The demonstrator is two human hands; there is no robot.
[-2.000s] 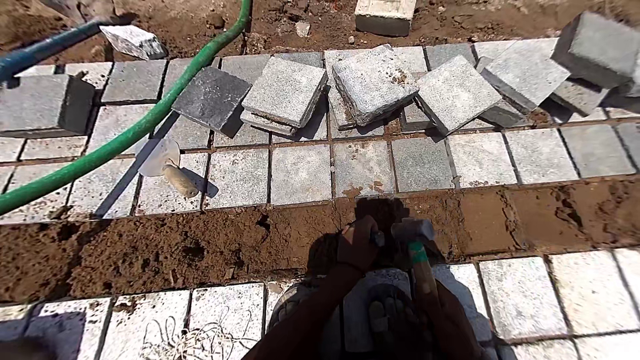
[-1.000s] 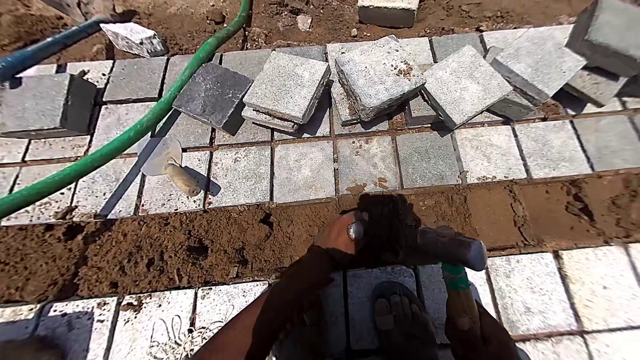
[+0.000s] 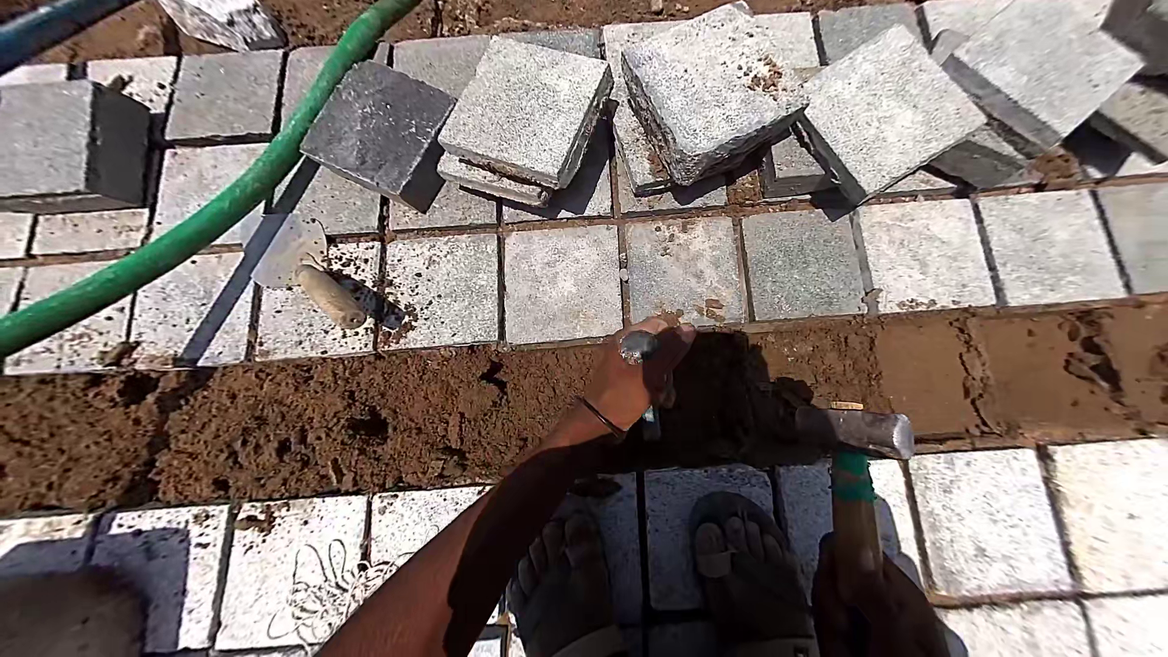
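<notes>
My left hand (image 3: 639, 360) is closed around a metal chisel (image 3: 638, 346), its round head showing above the fist, over the soil trench (image 3: 365, 429) between two rows of stone pavers. The chisel's lower end is mostly hidden in shadow. At the lower right my right hand (image 3: 867, 593) grips the wooden handle of a hammer (image 3: 853, 433). The hammer's steel head lies over the trench's near edge, right of the chisel, with green wrapping just below it. A trowel (image 3: 315, 278) with a wooden handle rests on the pavers at the left.
Loose stone blocks (image 3: 525, 109) lie tilted and stacked along the far paving. A green hose (image 3: 219, 182) crosses the upper left, near a blue pipe (image 3: 55, 27). Tangled string (image 3: 333, 589) lies on the near pavers (image 3: 985, 520), where my sandalled feet stand.
My left hand has moved left along the trench since the frame of one second ago. The hammer has swung out to the right of where it was two seconds ago.
</notes>
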